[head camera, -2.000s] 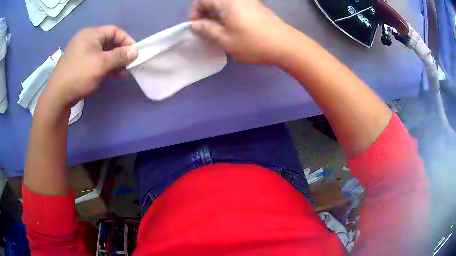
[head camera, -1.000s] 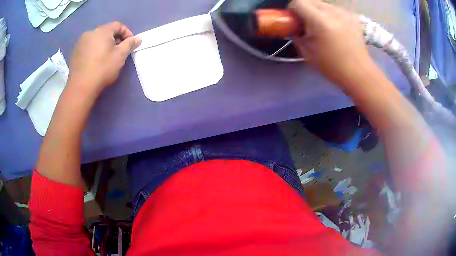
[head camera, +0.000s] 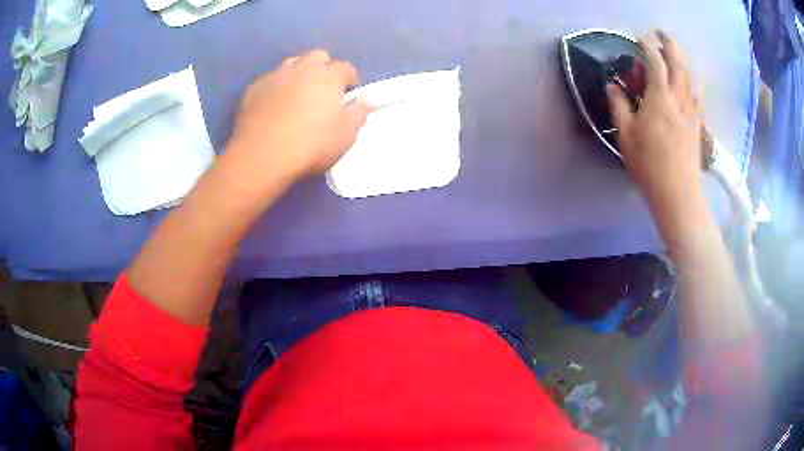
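A white pocket piece (head camera: 401, 145) lies flat on the blue-violet table cover, its straight folded edge away from me. My left hand (head camera: 304, 110) is over its upper left corner, with fingertips on the cloth; whether it pinches the piece is unclear. My right hand (head camera: 661, 110) is around the handle of the black steam iron (head camera: 595, 66), which stands on the cover to the right, apart from the piece. My palm and fingers hide most of the handle.
A stack of pressed pieces (head camera: 150, 154) lies at left. Unpressed pieces (head camera: 189, 9) show at the far edge. A tied pale bundle (head camera: 42, 75) lies far left. The steam hose (head camera: 736, 189) runs off the iron's right side. Scraps lie on the floor.
The iron has moved right, away from the piece, with my right hand on it. My left hand remains at the piece's left corner. The whole view has shifted.
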